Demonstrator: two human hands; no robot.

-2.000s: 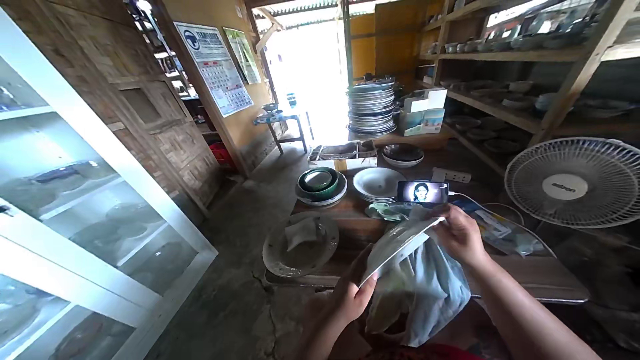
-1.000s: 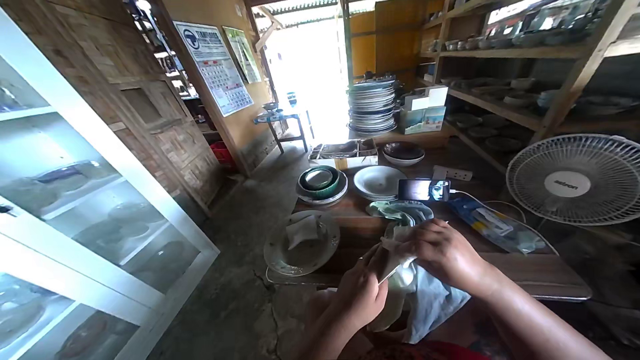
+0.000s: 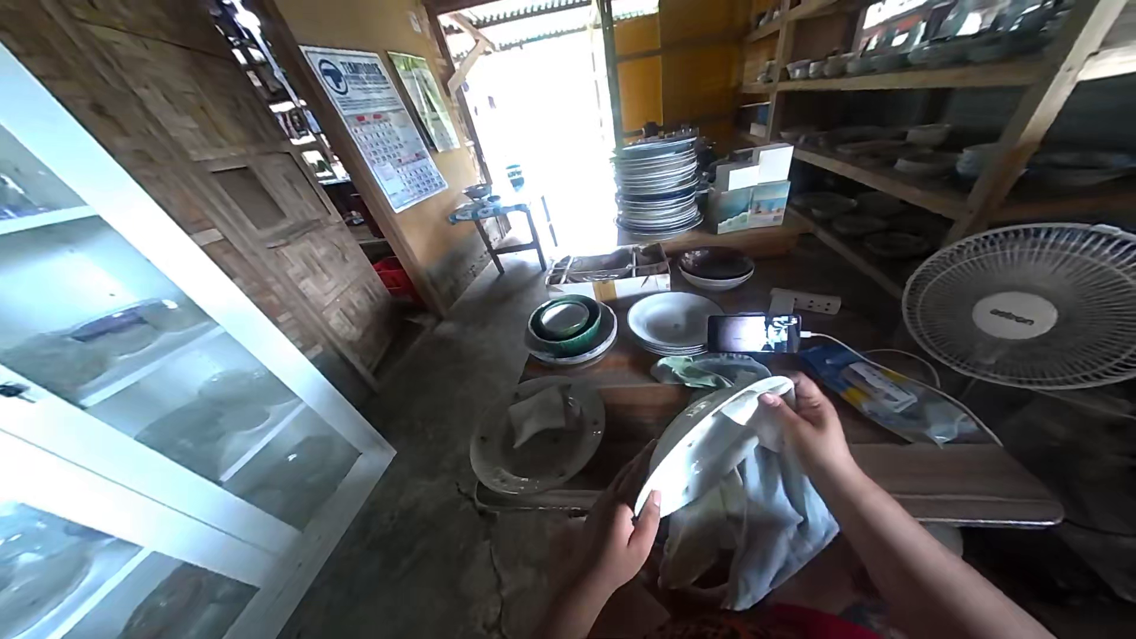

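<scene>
A white plate is held tilted above the near edge of the wooden table. My left hand grips its lower left rim, with the thumb on the inner face. At the upper right rim, my right hand pinches the plate together with a pale cloth, which hangs down below the plate. Just beyond, a greenish cloth lies on a clear dish. To the left, a large oval platter on the table bears a folded whitish cloth.
Behind stand green bowls, white plates, a lit phone on a cable and a cardboard box. A plastic packet and an electric fan are right. A tall plate stack stands farther back; a glass-doored cabinet is left.
The plate has been turned so that its inner face shows again. My right hand has moved up and outward to the rim, and my hands are farther apart than one second ago.
</scene>
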